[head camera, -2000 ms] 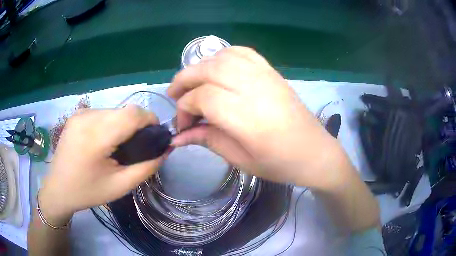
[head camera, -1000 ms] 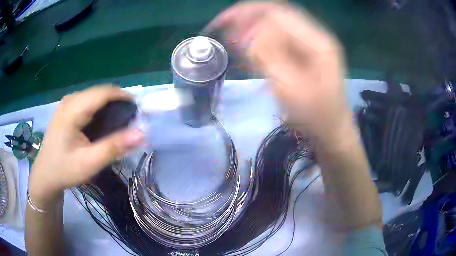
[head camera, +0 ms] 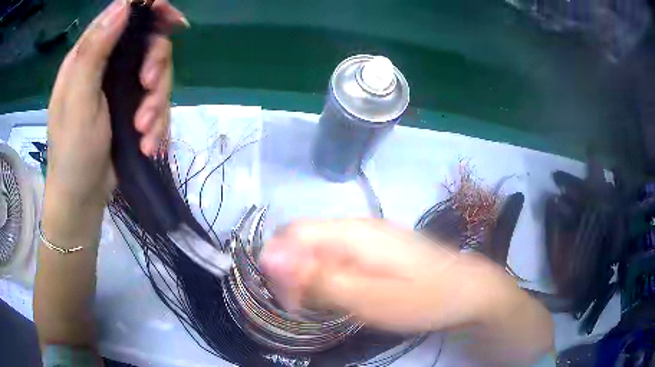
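Observation:
My left hand point(head camera: 80, 136) is raised at the upper left, its fingers wrapped round a black soft sleeve point(head camera: 140, 175). The sleeve's top end reaches the picture's upper edge. A flat silver metal band point(head camera: 201, 249) comes out of the sleeve's lower end and slants down right towards the nested pile of silver bands point(head camera: 287, 326). My right hand point(head camera: 316, 269) is blurred over this pile, with its fingertips just right of the band. Whether it grips anything cannot be told. Black wires point(head camera: 205, 308) lie in a bundle round the pile, partly hidden by my right forearm.
A silver can with a white top point(head camera: 370, 89) stands behind the pile. Reddish wire ends point(head camera: 474, 204) and a heap of black sleeves point(head camera: 585, 244) lie right. A ribbed fan point(head camera: 8, 208) is far left. The green belt point(head camera: 258, 57) runs along the back.
My left hand has risen, and the sleeve now points down right with a silver band showing. My right hand has come down from beside the can to the pile. The view has shifted.

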